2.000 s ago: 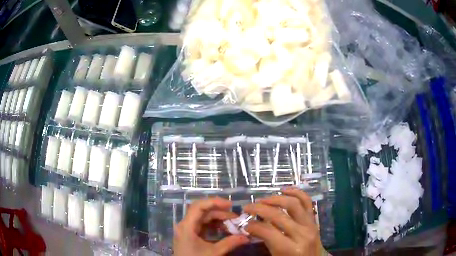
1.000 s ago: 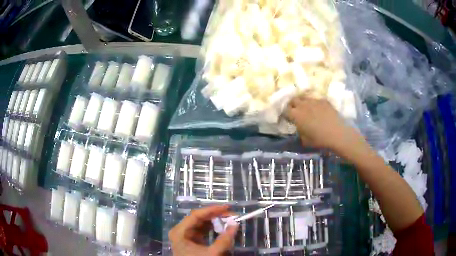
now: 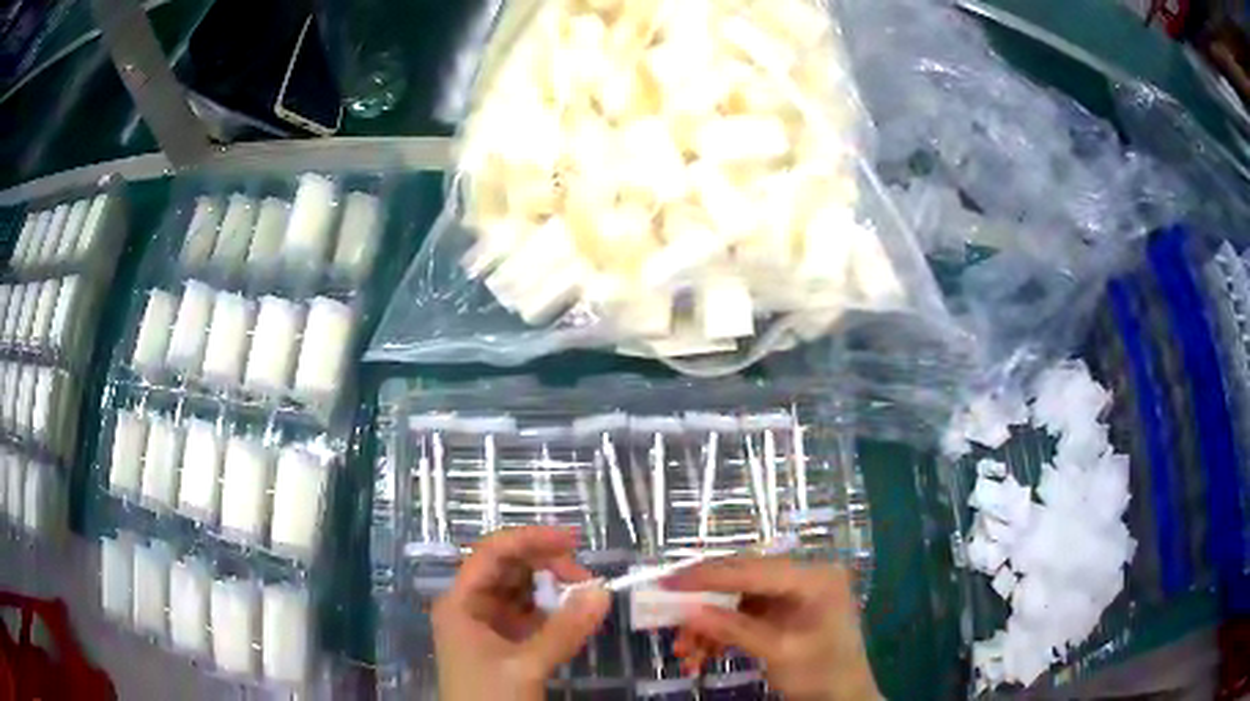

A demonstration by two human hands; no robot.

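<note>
My left hand [image 3: 514, 616] is low in the middle, over the near clear tray [image 3: 398, 473]. Its thumb and fingers pinch a slim white stem [image 3: 658, 568] with a small white piece [image 3: 553, 592] around its left end. The stem points right and slightly up. My right hand [image 3: 781, 616] is just to the right and holds a cream-white block [image 3: 665, 605] in its fingertips, close below the stem. Whether block and stem touch, I cannot tell. More stems lie in rows in the near tray behind my hands.
A large clear bag of cream blocks [image 3: 658, 164] lies behind the tray. Left are clear trays of filled white units [image 3: 199, 466]. Right are a pile of white pieces [image 3: 1069, 534], a crumpled greyish bag [image 3: 987, 192] and blue trays [image 3: 1190, 411]. A phone is at the upper left.
My right hand has come back from the bag of blocks to beside my left hand, now with a block. My left hand still holds the stem and white piece. The whole view has shifted.
</note>
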